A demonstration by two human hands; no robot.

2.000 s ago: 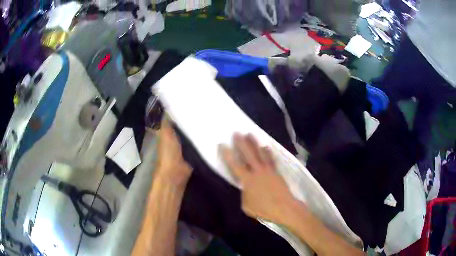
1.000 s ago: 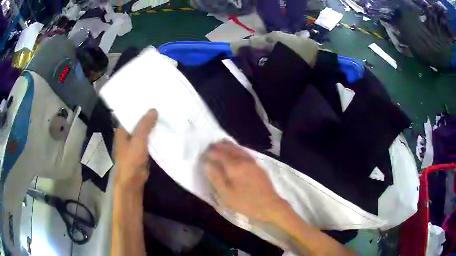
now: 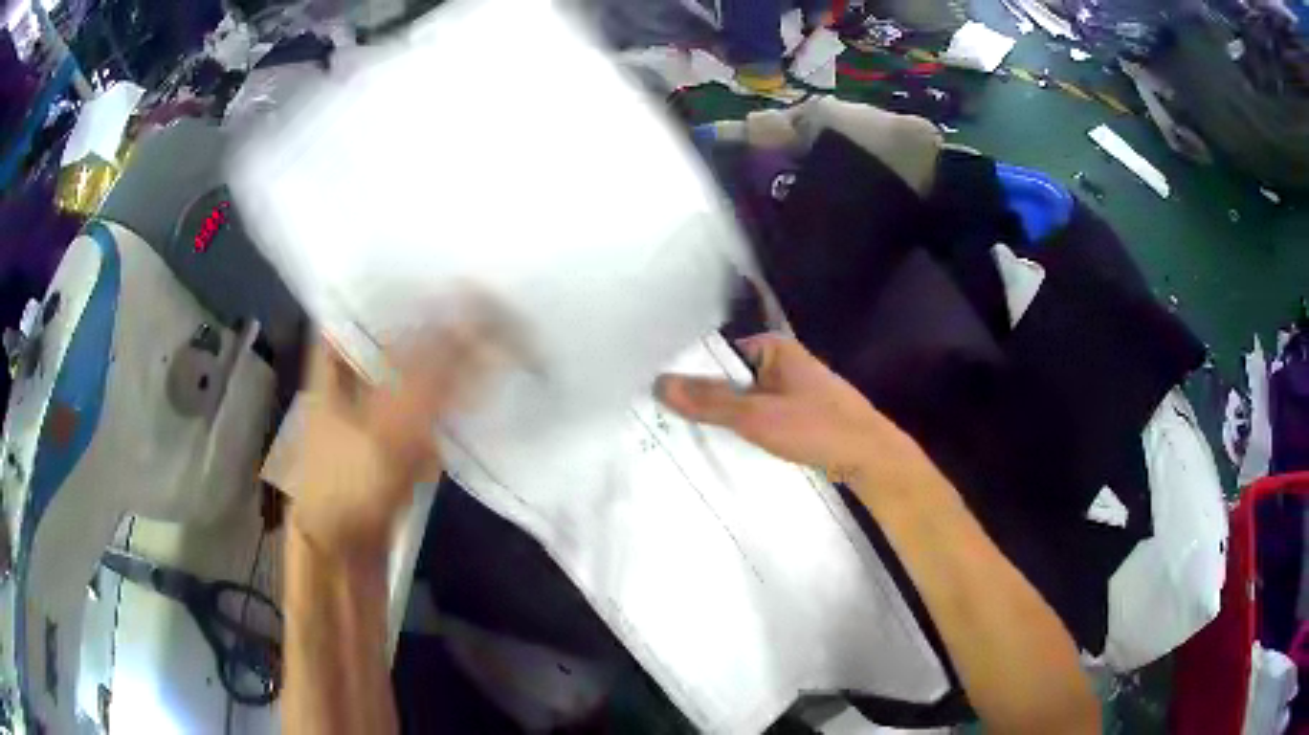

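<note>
A large white cloth piece (image 3: 517, 187) with stitched lines spans the middle of the view, its upper part raised and blurred. My left hand (image 3: 395, 417) is on its left side, blurred, with the fingers over the cloth. My right hand (image 3: 768, 406) holds the piece near its right edge, fingers and thumb at a fold. Dark cloth panels (image 3: 919, 330) lie heaped beneath and to the right.
The white sewing machine (image 3: 158, 417) stands at the left, with black-handled shears (image 3: 237, 618) on its table. A blue bin rim (image 3: 1037, 201) shows behind the heap. A red basket (image 3: 1220, 632) is at the far right. White scraps (image 3: 1130, 158) lie on the green floor.
The white piece has been lifted and spread wider, its upper part now covering the near blue rim. My right hand has moved right to its edge; my left hand has shifted slightly.
</note>
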